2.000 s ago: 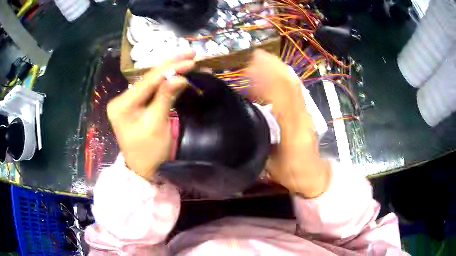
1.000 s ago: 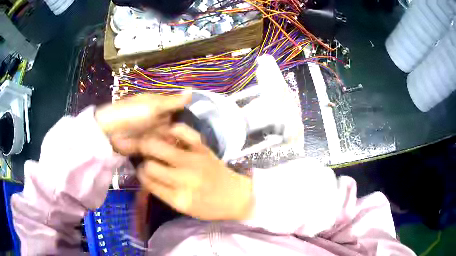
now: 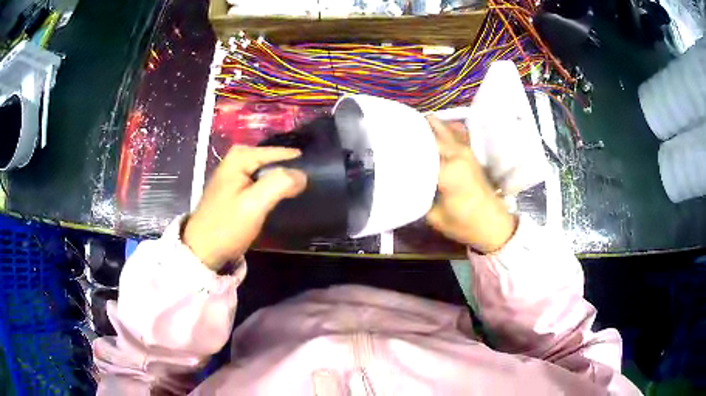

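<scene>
My left hand (image 3: 246, 197) grips the black inner shell (image 3: 310, 186) by its left side. The shell's right end meets the open left side of the white cup shell (image 3: 402, 166), partly inside it. My right hand (image 3: 464, 186) holds the white unit at the right of the cup, with the fingers behind it. The white bracket arm (image 3: 507, 128) extends to the right of the cup, its mounting plate standing up beyond my right hand. The inside of the cup is mostly hidden by the black shell.
Wire harnesses (image 3: 348, 73) lie across the red board behind the work, below the parts carton (image 3: 348, 31). Stacked white shells (image 3: 681, 100) are at the right. A finished unit (image 3: 27, 100) is at the left edge, and the blue crate (image 3: 35, 286) is at lower left.
The hands have moved apart to either side of the unit. The white cup now faces left, with the black shell at its opening. The wires behind it show more fully than two seconds ago.
</scene>
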